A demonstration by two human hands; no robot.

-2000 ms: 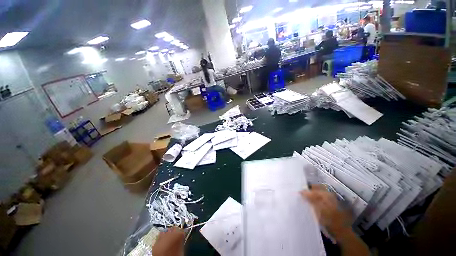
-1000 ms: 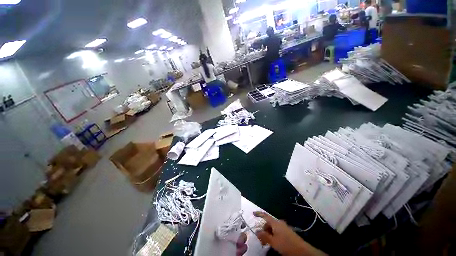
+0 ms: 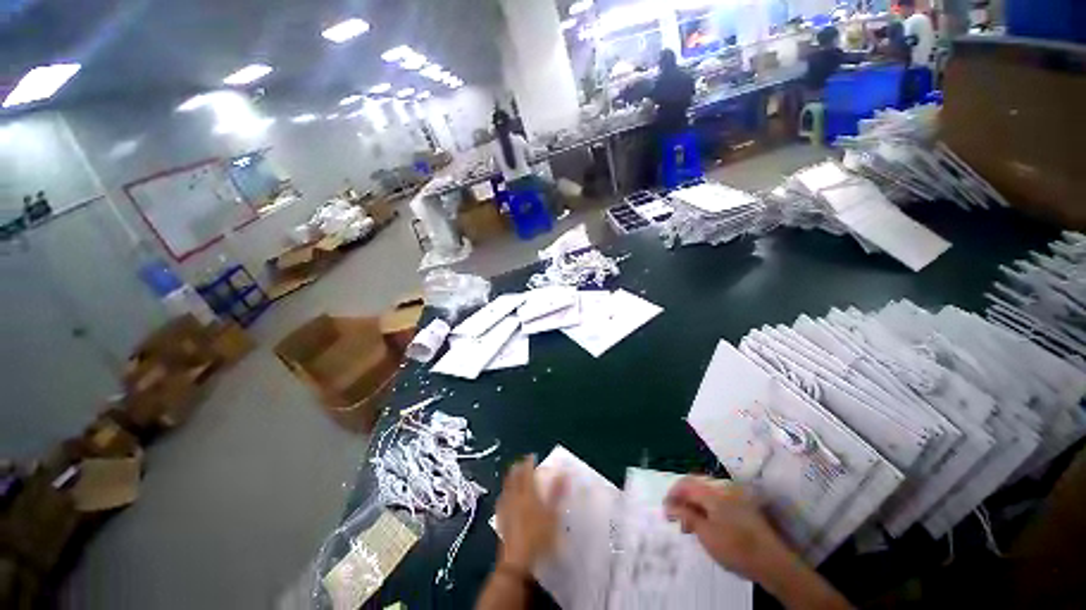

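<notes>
Two white flat panels lie side by side at the bottom centre, the left panel [image 3: 581, 551] and the right panel [image 3: 679, 570]. My left hand [image 3: 524, 520] is blurred at the left panel's left edge. My right hand [image 3: 724, 524] has bent fingers over the right panel's upper part. Blur hides whether either hand grips a panel. A fanned stack of panels [image 3: 780, 447] leans at the right, with a coiled white cable [image 3: 800, 439] on its front panel. A tangled heap of loose white cables [image 3: 426, 467] lies left of my hands.
Overlapping panels [image 3: 491, 338] and another cable heap [image 3: 578, 267] lie farther back on the green table [image 3: 691, 346]. A yellow dotted sheet [image 3: 372, 560] lies at the near left edge. More panel stacks [image 3: 875, 215] stand behind. An open carton [image 3: 339, 363] is on the floor. People are in the background.
The tilted panel with a cable coil is no longer held up between my hands. My hands have moved apart, the left one up and left, the right one to the right.
</notes>
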